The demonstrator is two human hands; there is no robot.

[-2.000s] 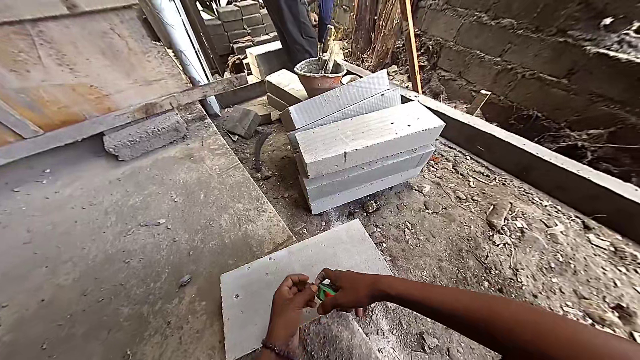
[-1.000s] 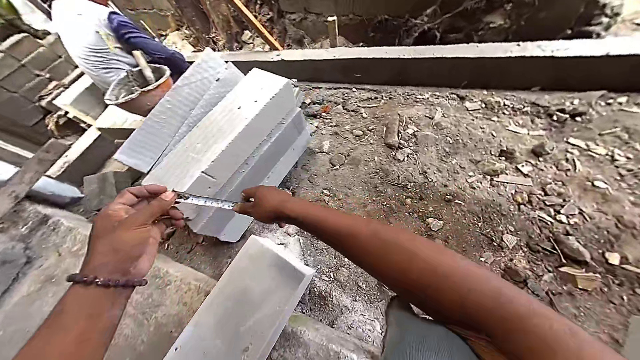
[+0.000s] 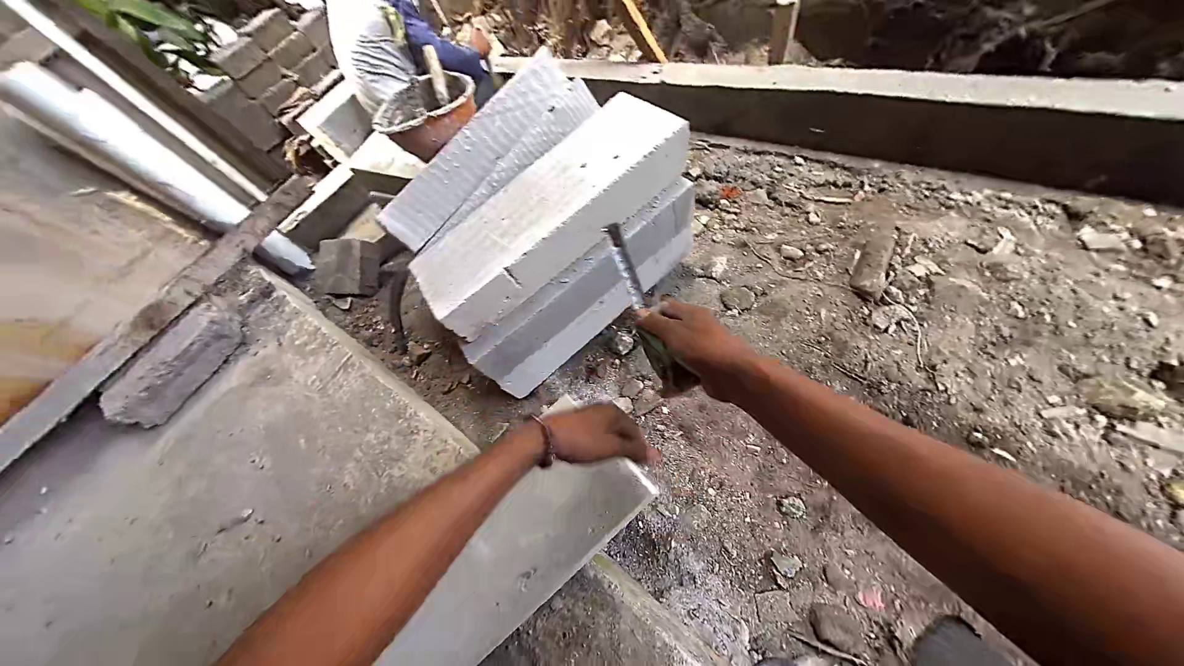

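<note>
My right hand (image 3: 694, 347) grips a hacksaw-like or blade-like metal tool (image 3: 627, 266), too blurred to name for sure, that points up toward the stack of pale lightweight concrete blocks (image 3: 555, 203). Around my left wrist is a beaded bracelet. That left hand (image 3: 601, 435) is over the far end of a single pale block (image 3: 546, 546) lying at the slab's edge; its fingers are curled down, and whether they grip the block is hidden. Between the two hands lies a short gap above the dirt.
A concrete slab (image 3: 277, 444) spans the left, with a rough mortar piece (image 3: 176, 365) on it. Rubble and dirt (image 3: 832, 370) lie at right, below a low concrete beam (image 3: 879, 92). A bucket with mortar (image 3: 430, 116) stands beside a seated or crouching person (image 3: 370, 51).
One second ago both my hands held a stretched measuring tape by the stacked blocks. My left hand has since left it and moved to the single block. The view has swung noticeably.
</note>
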